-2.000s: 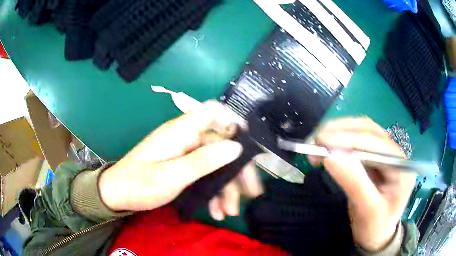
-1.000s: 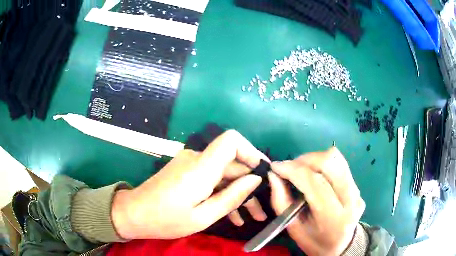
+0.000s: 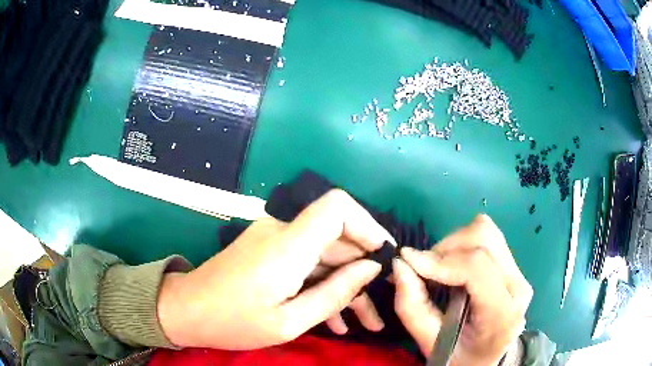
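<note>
My left hand (image 3: 286,275) pinches a black ribbed strip (image 3: 304,194) between thumb and forefinger; its end shows at the fingertips and the rest runs behind the hand. My right hand (image 3: 468,286) has thumb and forefinger closed at that same end, close to the left fingertips. Tweezers (image 3: 451,330) lie along the right palm, pointing down toward my lap. Whether the right fingertips hold a tiny part cannot be seen. A loose heap of small silver-white inserts (image 3: 477,96) lies ahead, with small black parts (image 3: 535,171) to its right.
A glossy black sheet (image 3: 193,129) with white specks and a dotted block lies at left, crossed by a white strip (image 3: 214,26). Another white strip (image 3: 164,191) lies below it. Black strips (image 3: 50,78) are piled far left. Spare tweezers (image 3: 574,236) and a black phone (image 3: 619,204) lie at right.
Since two seconds ago, the view has shifted right and both hands have met at the strip's end. The tweezers have swung from pointing at the sheet to lying back in the right palm.
</note>
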